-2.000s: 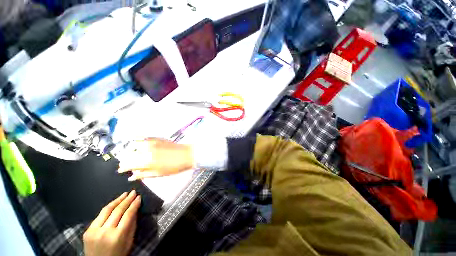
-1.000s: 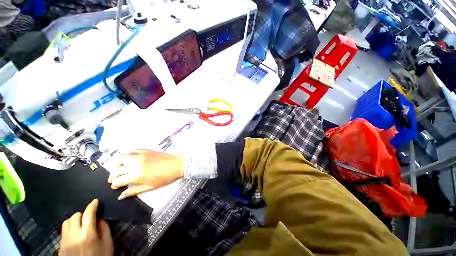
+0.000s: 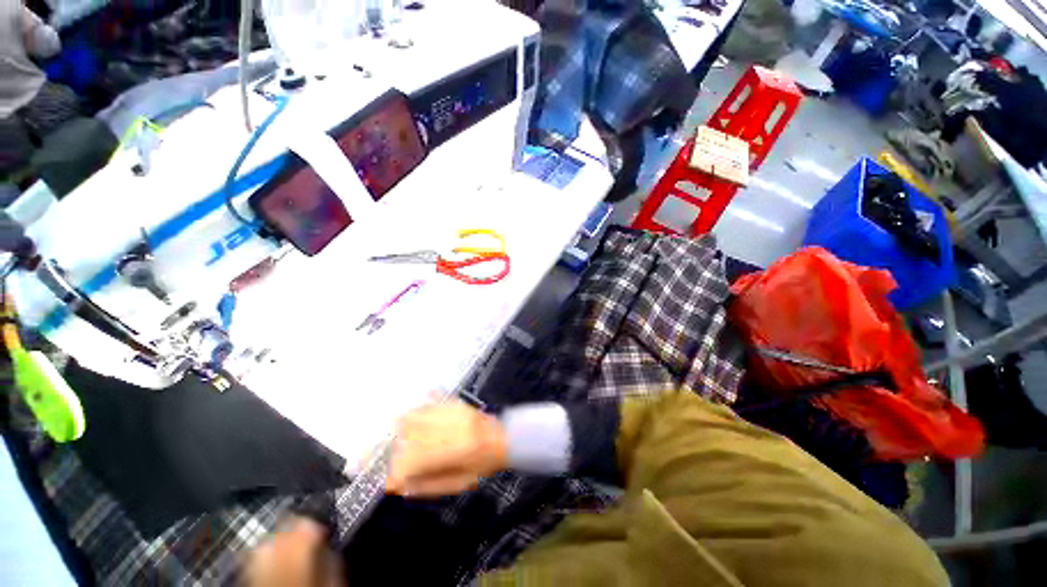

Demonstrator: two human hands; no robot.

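Note:
A black cloth piece (image 3: 172,441) lies on the machine table beside the presser foot and needle (image 3: 212,369). Black-and-white plaid cloth (image 3: 149,556) shows along its near side. My right hand (image 3: 446,449) is at the table's front edge by the printed ruler (image 3: 365,495), fingers curled; whether it holds cloth cannot be told. My left hand (image 3: 293,556) is blurred and partly cut off by the bottom edge, over the plaid cloth. Scissors (image 3: 471,266) with red and yellow loops and thin pink-purple snips (image 3: 393,305) lie right of the needle.
A phone (image 3: 301,206) is strapped to the white machine (image 3: 138,218). A yellow-green item (image 3: 46,396) hangs left of the needle. Folded plaid cloth (image 3: 660,304), an orange-red bag (image 3: 821,333), a blue bin (image 3: 855,241) and a red stool (image 3: 752,109) are at the right.
My right hand has left the black cloth near the needle and moved toward me to the table's front edge. My left hand has moved right and lower. The camera view has shifted.

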